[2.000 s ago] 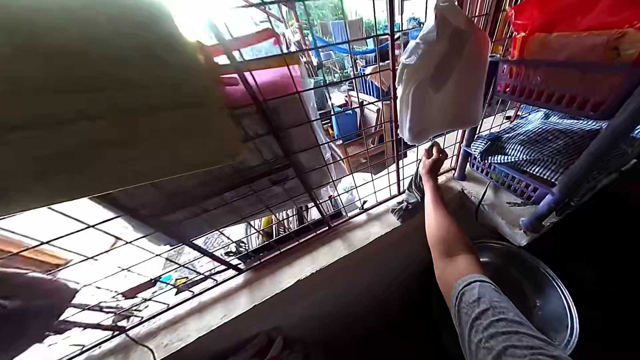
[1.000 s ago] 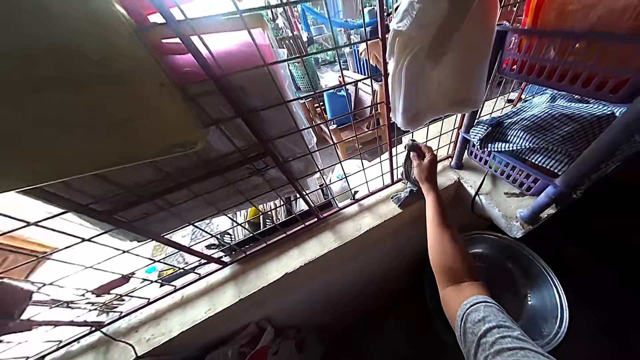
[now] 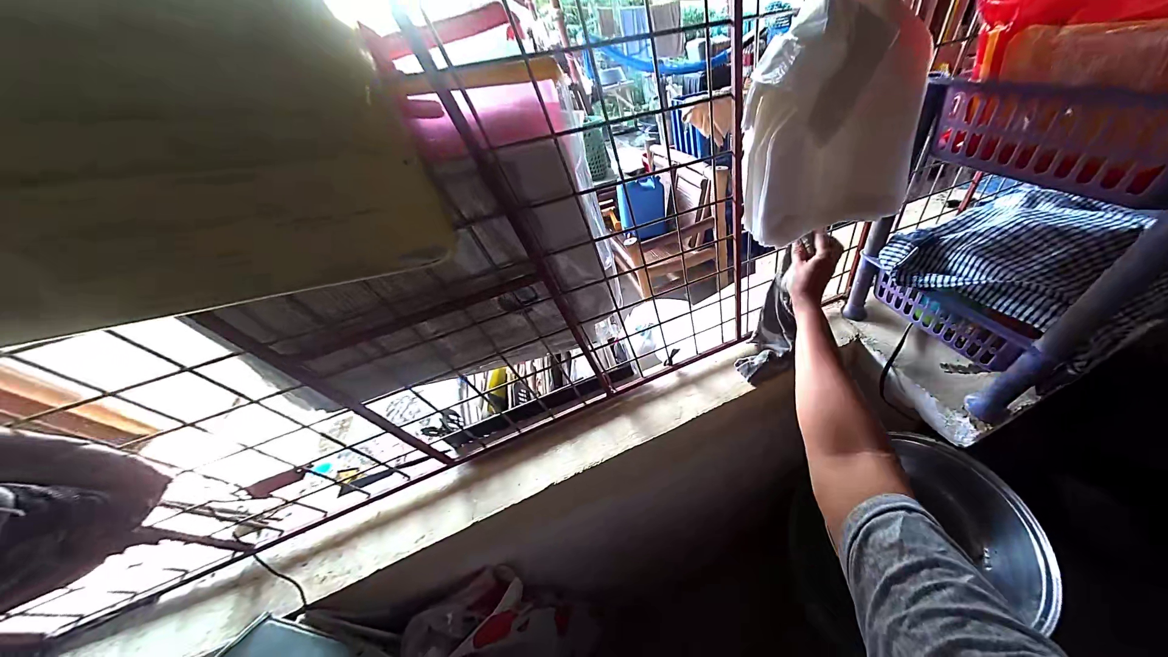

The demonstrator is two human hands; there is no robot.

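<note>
My right hand [image 3: 815,265], at the end of a grey sleeve, is raised at the metal window grille [image 3: 607,388], just under a hanging white plastic bag [image 3: 835,128]. Its fingers are closed on the upper part of a dark grey cloth [image 3: 776,315], which hangs down against the bars. The cloth's lower end lies bunched on the concrete sill [image 3: 547,456]. My forearm and hand hide part of the cloth. My left hand is not in view.
Purple plastic baskets [image 3: 1049,132] on a rack stand at the right, one with a checkered cloth [image 3: 1022,251]. Below my arm is a round metal basin [image 3: 995,529]. A large yellowish panel [image 3: 201,173] fills the upper left. A plastic bag [image 3: 511,616] lies low in shadow.
From one second ago, my right hand has moved up from the bunched cloth near the sill to just under the white bag, and the cloth is now stretched out taller.
</note>
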